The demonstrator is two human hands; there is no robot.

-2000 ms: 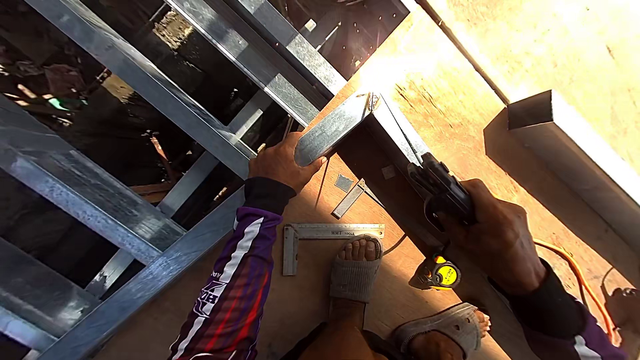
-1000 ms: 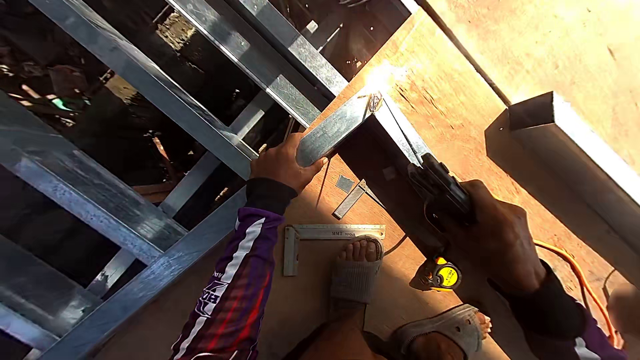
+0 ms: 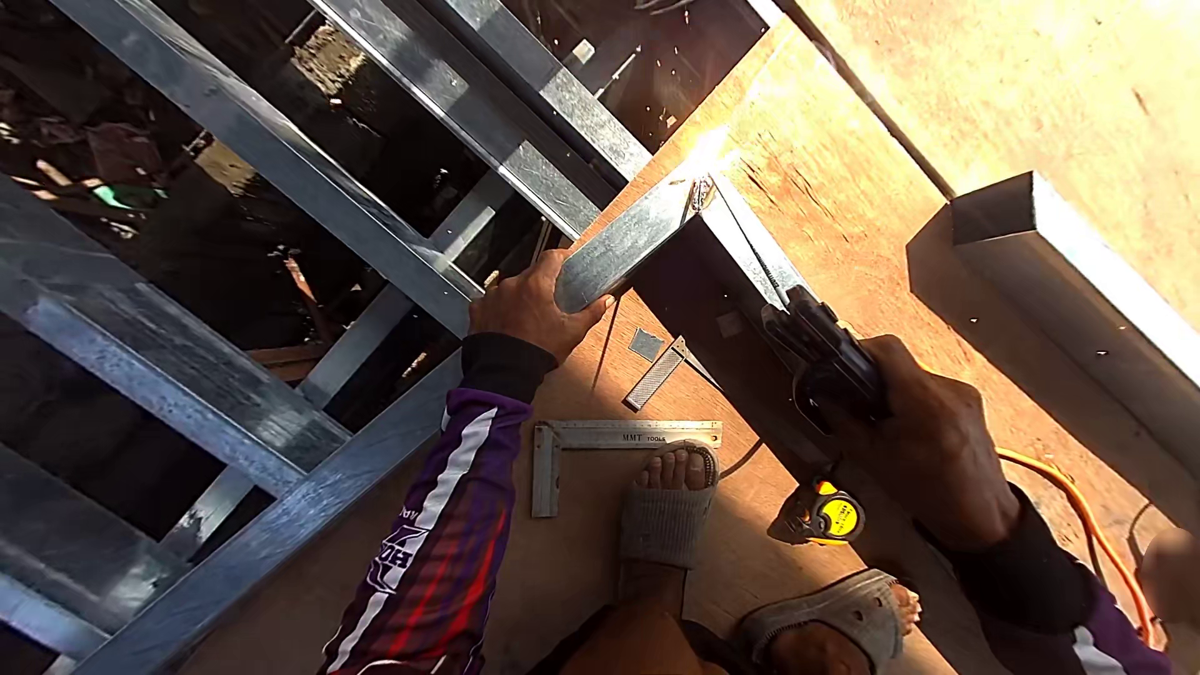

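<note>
My left hand [image 3: 536, 307] grips the rounded near end of a short galvanized steel piece [image 3: 628, 246], which meets a longer metal tube [image 3: 750, 246] at a corner. My right hand [image 3: 933, 436] is closed around the black handle of a welding electrode holder [image 3: 825, 361]. A thin electrode runs from it along the longer tube toward the corner, where a bright arc [image 3: 705, 155] glows beside a rough weld bead [image 3: 699, 194]. The dark side of the longer tube lies in shadow between my hands.
Galvanized frame beams [image 3: 281, 159] with gaps fill the left. On the plywood [image 3: 581, 600] lie a try square [image 3: 628, 434], a smaller square [image 3: 656, 375], a metal scrap [image 3: 646, 344], a tape measure [image 3: 837, 516] and an orange cable [image 3: 1078, 497]. A rectangular tube [image 3: 1106, 291] lies right; sandalled feet stand below.
The bright spot at the corner looks larger than two seconds ago. Both hands keep about the same place and hold.
</note>
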